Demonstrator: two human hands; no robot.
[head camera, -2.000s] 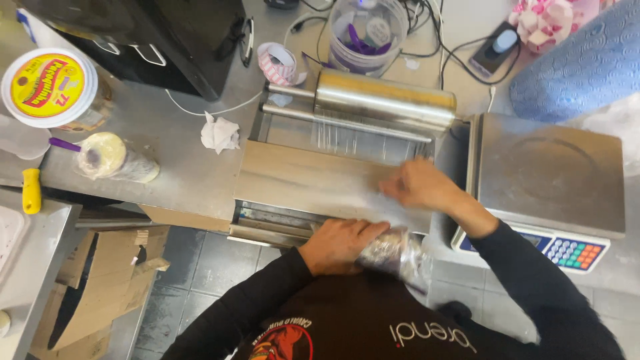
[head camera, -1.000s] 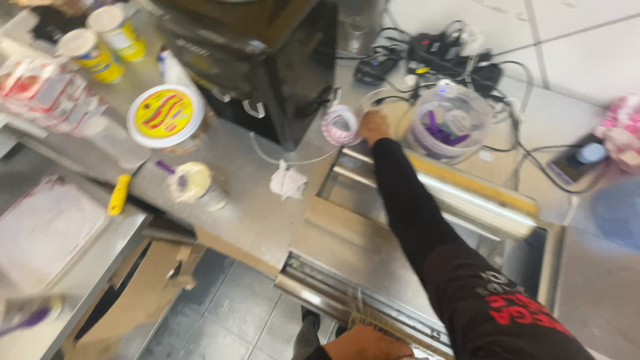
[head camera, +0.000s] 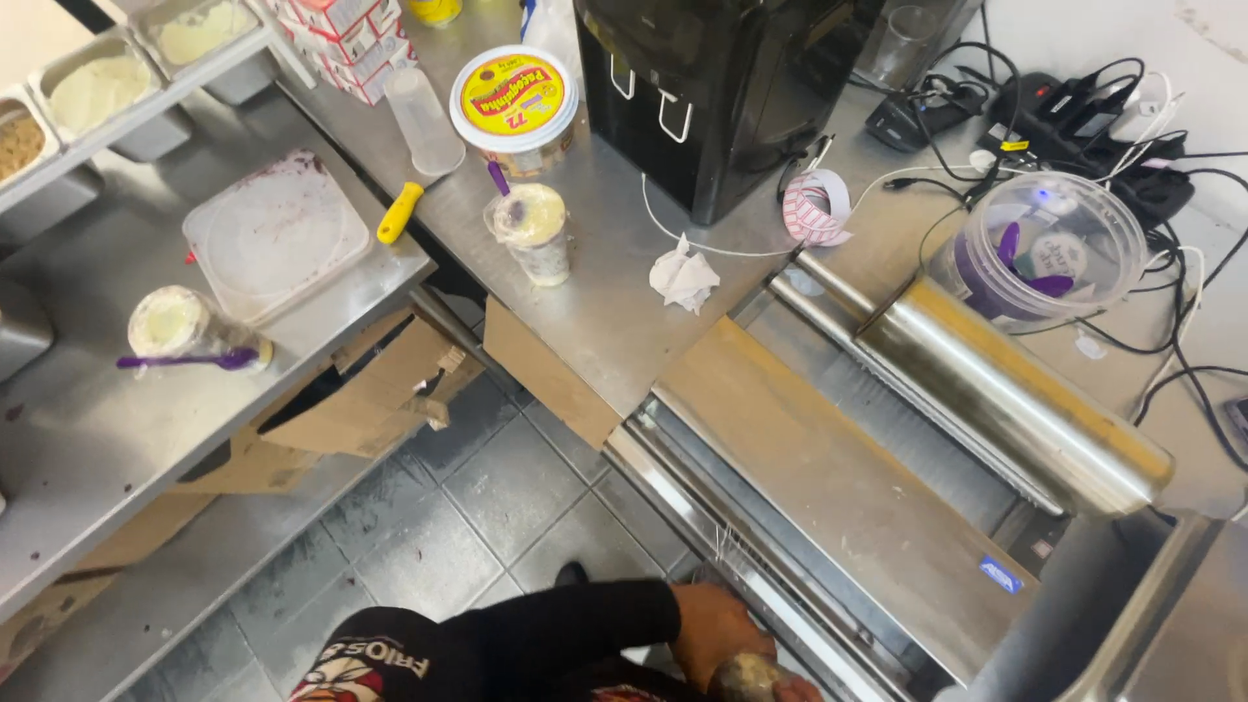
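Observation:
My left hand (head camera: 717, 629) is low in the view, beside the front edge of the steel film-wrapping machine (head camera: 829, 468). Its fingers close around a plastic-wrapped cup (head camera: 749, 675), cut off by the bottom edge. A little skin of my right hand (head camera: 798, 690) shows beside that cup; the rest is hidden. Behind the machine's flat plate lies its metal roller (head camera: 1014, 400). Left of the machine, a filled, wrapped cup (head camera: 536, 239) with a purple spoon stands on the counter. Another wrapped cup (head camera: 180, 327) lies tilted on the left counter, a purple spoon (head camera: 185, 360) against it.
Crumpled paper (head camera: 684, 277), a label roll (head camera: 817, 208) and a clear tub (head camera: 1043, 253) of purple spoons surround the machine's back. Cables run behind. A round-lidded tub (head camera: 515, 102), yellow handle (head camera: 400, 213), plastic lid (head camera: 276, 234) and cardboard (head camera: 361, 400) are at left.
My right arm, stretched over the machine to the label roll one second ago, has drawn back to the bottom. The view has turned toward the left counter.

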